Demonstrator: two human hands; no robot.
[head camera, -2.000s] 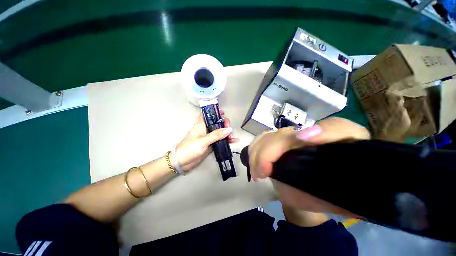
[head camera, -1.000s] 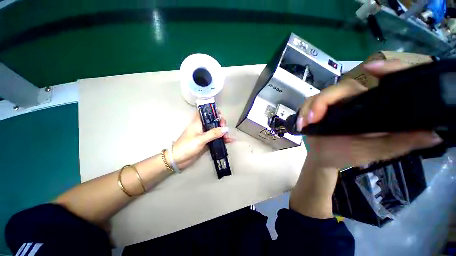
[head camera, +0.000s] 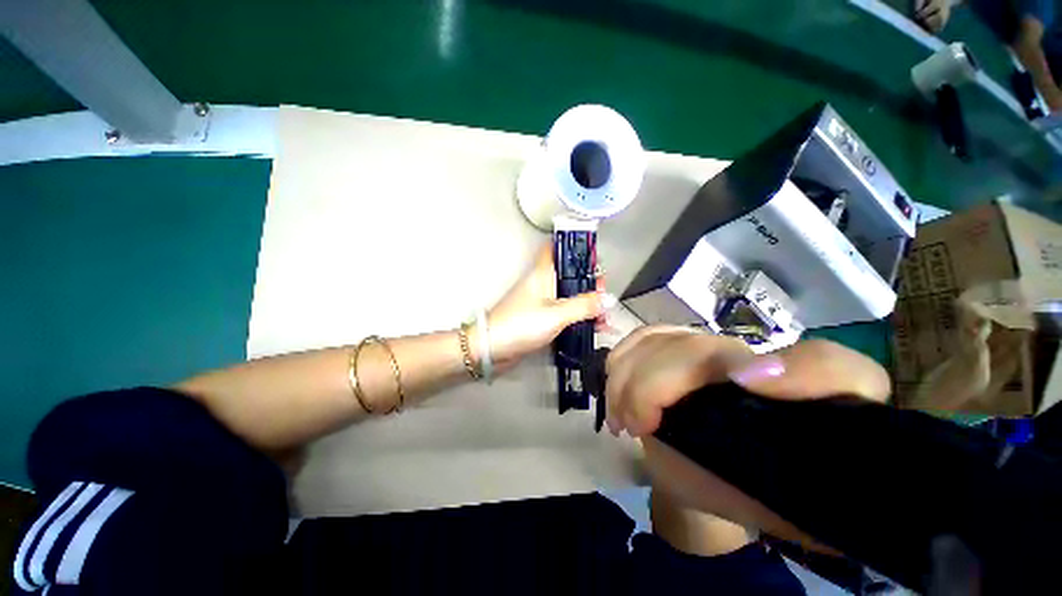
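Note:
A hair dryer unit (head camera: 582, 163) lies on the beige work mat (head camera: 396, 221), its white barrel with the dark round opening towards the belt. Its black handle (head camera: 575, 268) points towards me, with inner parts and a red wire showing. My left hand (head camera: 542, 309) is closed around the middle of the handle. My right hand (head camera: 699, 378) grips the thick black electric screwdriver (head camera: 839, 466), which runs off to the lower right. The screwdriver's front end is at the lower part of the handle. The bit's exact contact and any screw are too small to tell.
The grey-white screw feeder (head camera: 769, 245) stands right of the dryer. A brown open carton (head camera: 967, 303) is farther right. The green conveyor belt (head camera: 349, 58) runs behind the mat. Another dryer unit (head camera: 946, 72) and part of a person (head camera: 1025, 41) show at the top right.
My right hand and screwdriver have moved from the feeder's front down and left to the dryer handle. The view has shifted, so the dryer and left hand appear farther right; the left hand's grip looks unchanged.

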